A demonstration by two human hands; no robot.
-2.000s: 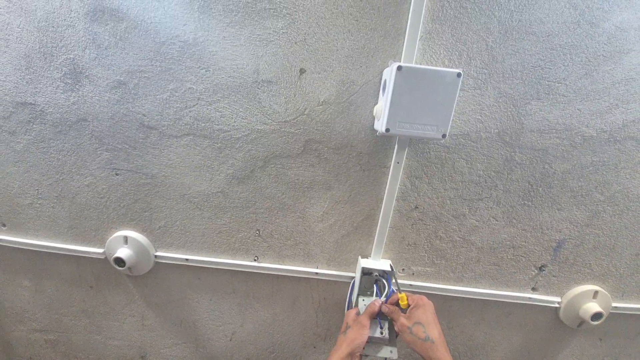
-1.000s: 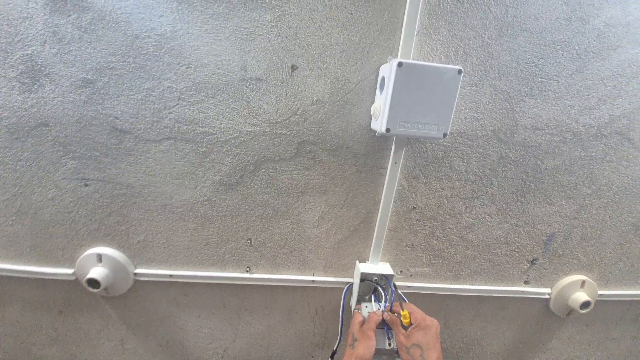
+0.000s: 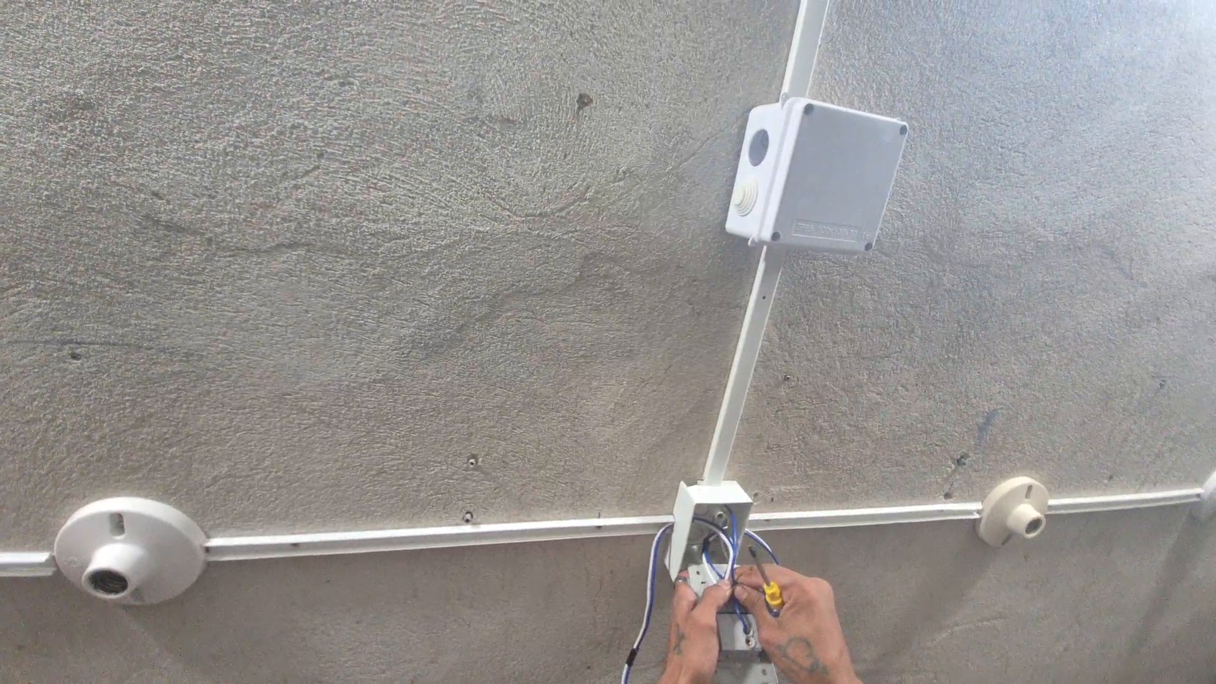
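Note:
A white surface-mount electrical box (image 3: 683, 532) without a cover is fixed at the lower middle, where vertical and horizontal trunking meet. Blue and white wires (image 3: 734, 543) loop out of it. My left hand (image 3: 695, 627) grips a light grey electrical module (image 3: 703, 576) at the mouth of the box, its thumb by the wires. My right hand (image 3: 796, 622) pinches a wire beside it with thumb and index finger, and also holds a small screwdriver (image 3: 772, 595) with a yellow handle, its shaft pointing up. Below the hands another grey module with wires (image 3: 735, 631) shows; its fixing is partly hidden.
A grey junction box (image 3: 841, 176) sits higher on the vertical trunking (image 3: 744, 366). Round lampholders stand on the horizontal trunking (image 3: 427, 537), one at left (image 3: 131, 551) and one at right (image 3: 1014, 511). A blue and white cable (image 3: 649, 589) hangs left of the hands.
The view has shifted somewhat. Both hands stay at the open box, with the yellow-handled screwdriver still in the right. The cable left of the box hangs more clearly in sight than two seconds ago.

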